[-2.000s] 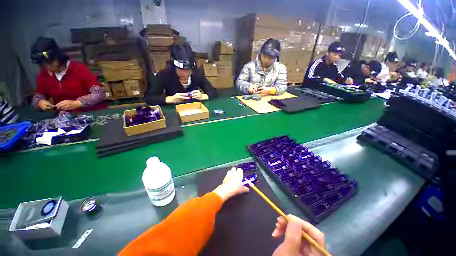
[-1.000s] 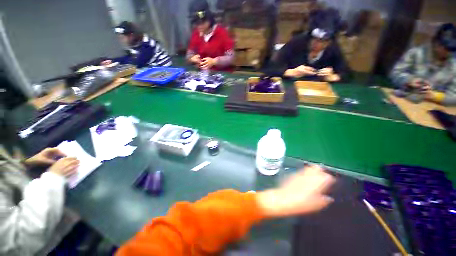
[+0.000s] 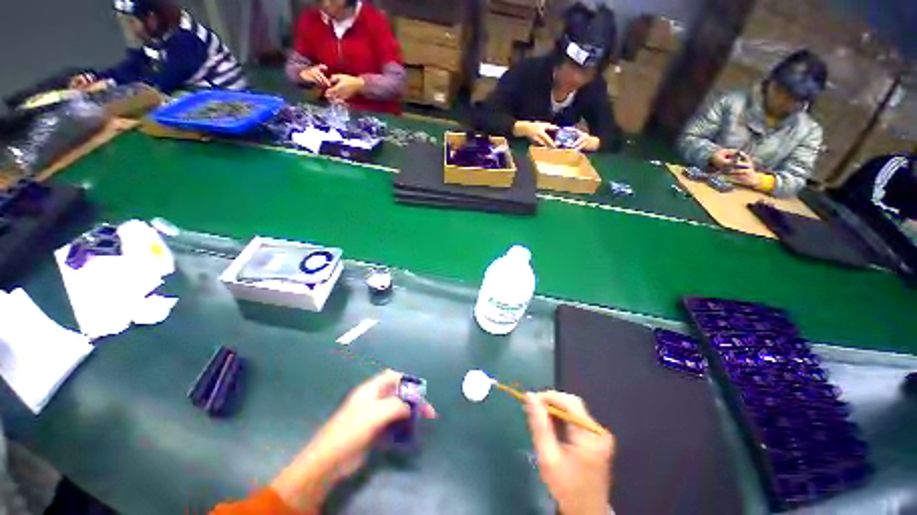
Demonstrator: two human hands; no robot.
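My left hand (image 3: 364, 427) holds a dark purple plastic housing (image 3: 406, 410) over the green bench. My right hand (image 3: 569, 448) holds a thin yellow-orange brush (image 3: 548, 402); its tip is at the white cap (image 3: 476, 385) on the bench. A white bottle (image 3: 506, 291) stands behind the cap. A small group of dark housings (image 3: 217, 381) lies at the left. A few housings (image 3: 681, 351) lie at the back right of the black foam mat (image 3: 628, 402).
A long tray full of housings (image 3: 779, 397) lies right of the mat. A white open box (image 3: 284, 274), a small round jar (image 3: 379, 283) and a white strip (image 3: 357, 331) lie left of the bottle. White paper (image 3: 38, 347) lies far left. Several people sit across the bench.
The view has swung left. My left hand has left the mat and now holds a housing over the bench. The brush has moved from the mat side to the white cap.
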